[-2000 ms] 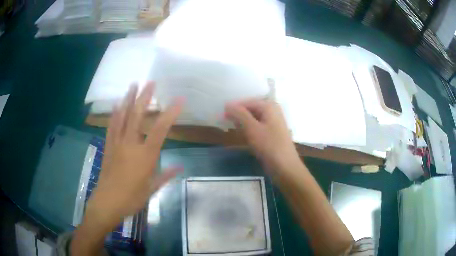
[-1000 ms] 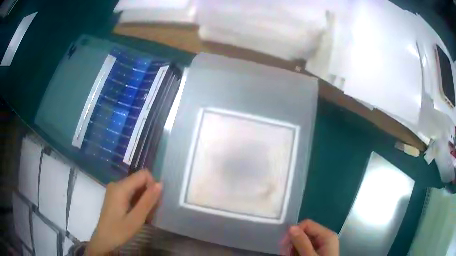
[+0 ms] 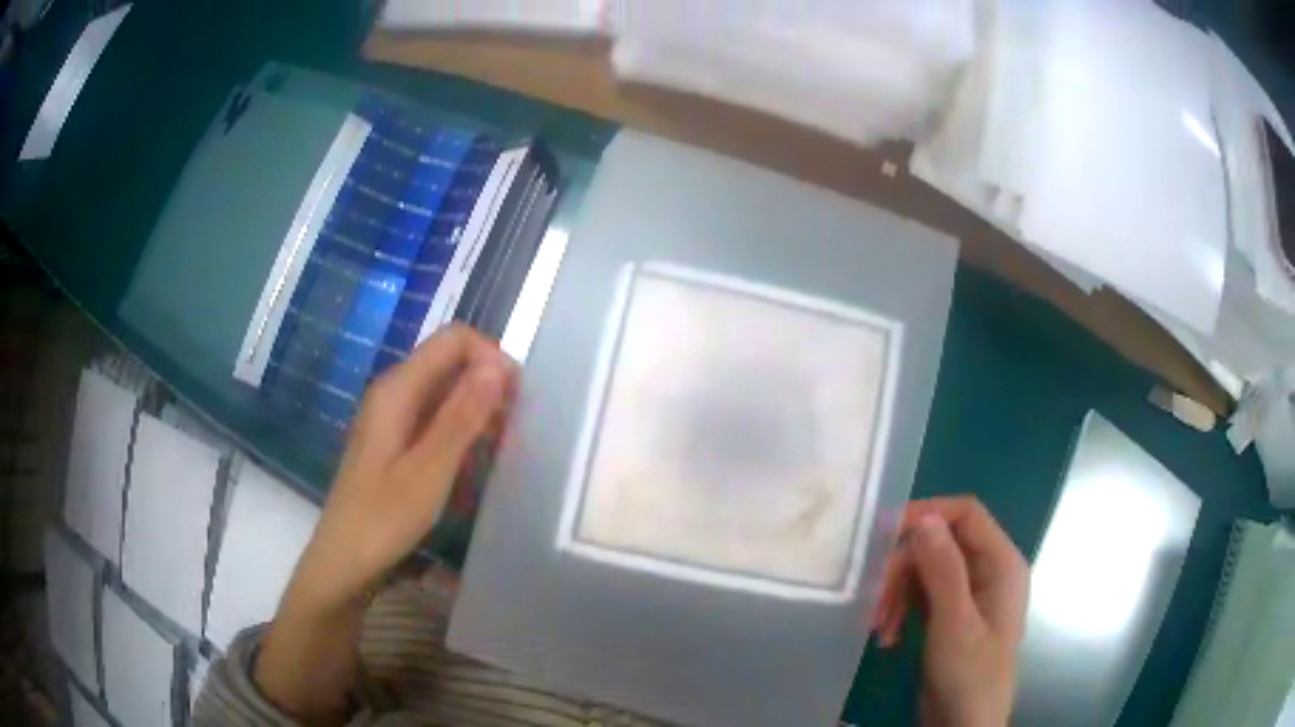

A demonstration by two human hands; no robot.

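Observation:
A translucent grey film sheet [image 3: 767,213] lies over the framed off-white square pad [image 3: 739,426], whose white frame shows through it. The sheet's lower edge reaches past the bench edge towards me. My left hand [image 3: 440,426] has thumb and fingers closed at the sheet's left edge. My right hand [image 3: 952,582] has fingertips together at the sheet's right edge, lower down. Whether a glass pane lies under the film I cannot tell.
A pile of blue solar cell strings [image 3: 376,270] lies left on greenish glass [image 3: 199,256]. White sheet piles [image 3: 1108,171] sit behind on a brown board [image 3: 739,128]. A shiny glass pane [image 3: 1115,568] and pale green stack [image 3: 1250,639] are right. White-topped lay-ups [image 3: 171,497] are low left.
Two seconds ago both hands were over the white sheets behind. The film then came over the pad. Since one second ago, both hands have moved up along its side edges; the view has shifted slightly.

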